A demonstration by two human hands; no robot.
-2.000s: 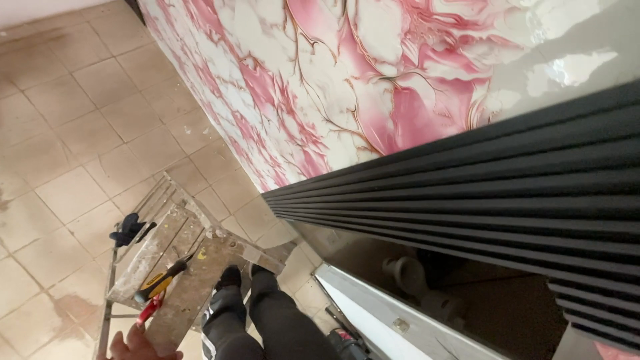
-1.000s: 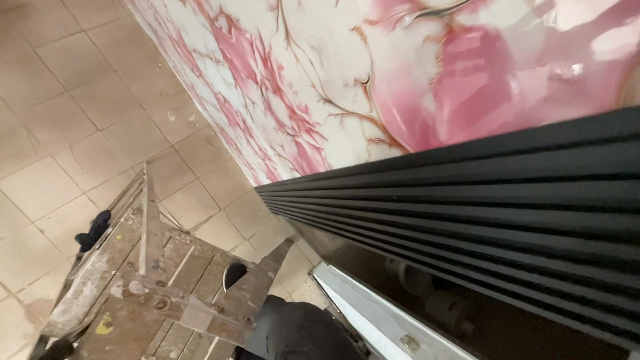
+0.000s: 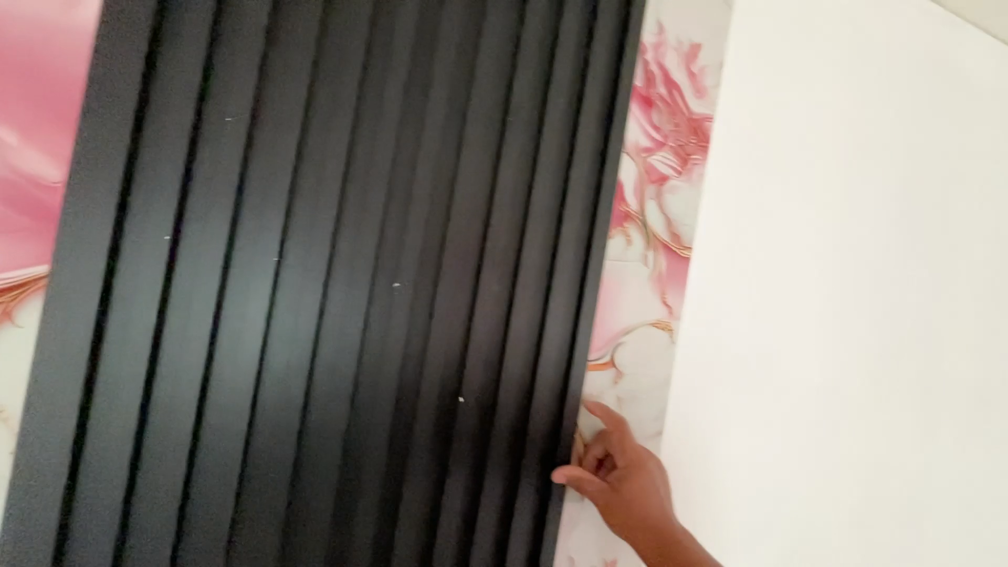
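A black fluted wall panel (image 3: 315,283) with lengthwise ribs fills the left and middle of the view, leaning slightly to the right at its top. Small white specks dot its surface. My right hand (image 3: 630,480) is at the panel's right edge, low in the view. Its thumb tip touches the edge, the index finger is stretched along it, and the other fingers are curled. Whether any fingertip reaches behind the edge cannot be seen. My left hand is out of view.
A pink and white marble-patterned wall sheet (image 3: 657,181) shows in a strip right of the black panel, and again on its left. Farther right stands a plain white surface (image 3: 843,299), with a corner of another pale surface (image 3: 984,16) above it.
The view has swung away from the floor and the paint-stained wooden steps to the black panel close up. My right hand now shows at its edge.
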